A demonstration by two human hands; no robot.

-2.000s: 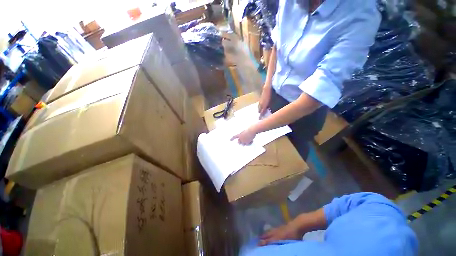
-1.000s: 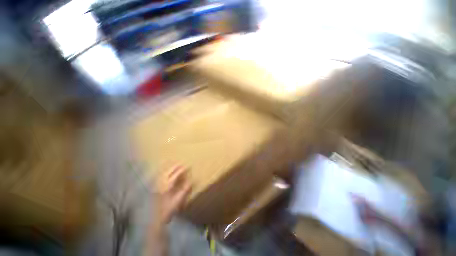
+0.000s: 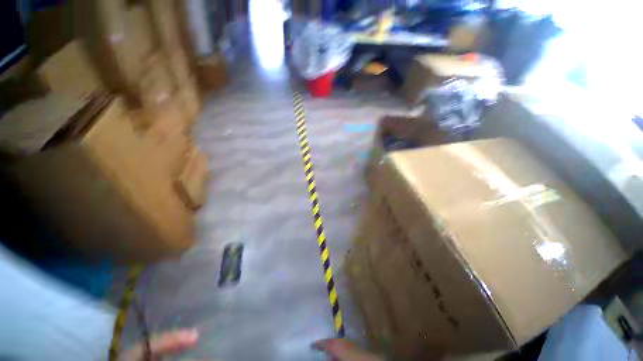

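My left hand [image 3: 166, 343] is at the bottom edge, left of centre, blurred and partly cut off, over the grey floor. My right hand [image 3: 344, 348] shows only in part at the bottom edge, by the lower end of the striped tape. I see nothing held in either hand, but their finger positions are unclear. A large taped brown carton [image 3: 507, 225] with dark markings on its side stands at the right, near my right hand. I cannot tell whether they touch.
Yellow-black floor tape [image 3: 311, 185] runs forward along the grey floor [image 3: 254, 162]. Brown cartons [image 3: 134, 176] are piled at the left. A dark rectangular patch [image 3: 230, 264] lies on the floor. A red bin [image 3: 321, 83] with a clear bag stands ahead. Pale blue cloth shows at lower right.
The view has swung from the cartons and the person with papers to a floor aisle. The papers and that person's hands are out of view. Both my hands now show low in the picture.
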